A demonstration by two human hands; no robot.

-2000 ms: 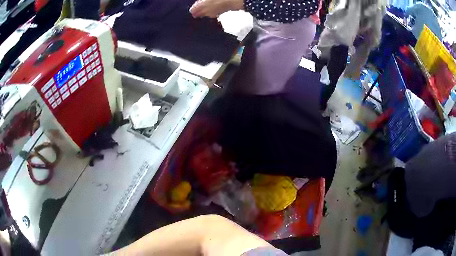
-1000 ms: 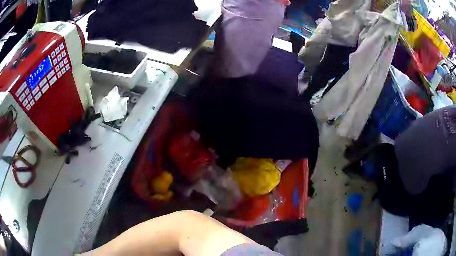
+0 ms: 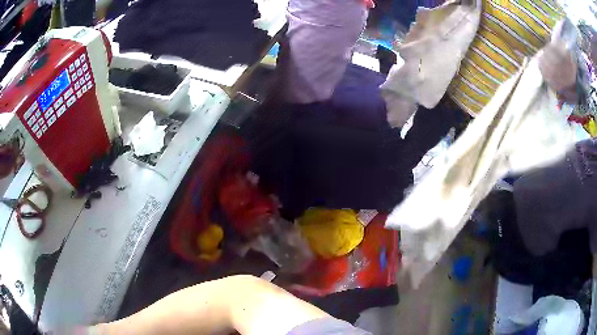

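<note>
My bare right forearm crosses the bottom. Only a blurred sliver of my right hand [image 3: 65,329] shows at the bottom left edge; its fingers and anything in them are hidden. My left hand is not in view. The sewing machine's red control panel [image 3: 69,141], with a lit blue screen, stands at the left on the white table [image 3: 108,242]. Scissors with red-brown looped handles [image 3: 33,211] lie left of the panel's foot. Dark scraps [image 3: 97,176] lie at its base. A dark cloth edge [image 3: 46,278] shows at the lower left.
A parts tray [image 3: 147,98] holds dark pieces; white scrap [image 3: 148,136] lies near it. Dark cloth [image 3: 193,33] covers the table behind. A red bag with yellow items [image 3: 330,232] is beside the table. A person in a light purple garment [image 3: 324,49] stands beyond. Another person moves beige cloth [image 3: 481,167] at the right.
The view has swung right, then steadied. At the right, a person in yellow stripes has come in and the beige cloth has swung nearer. My right forearm has stayed low across the bottom.
</note>
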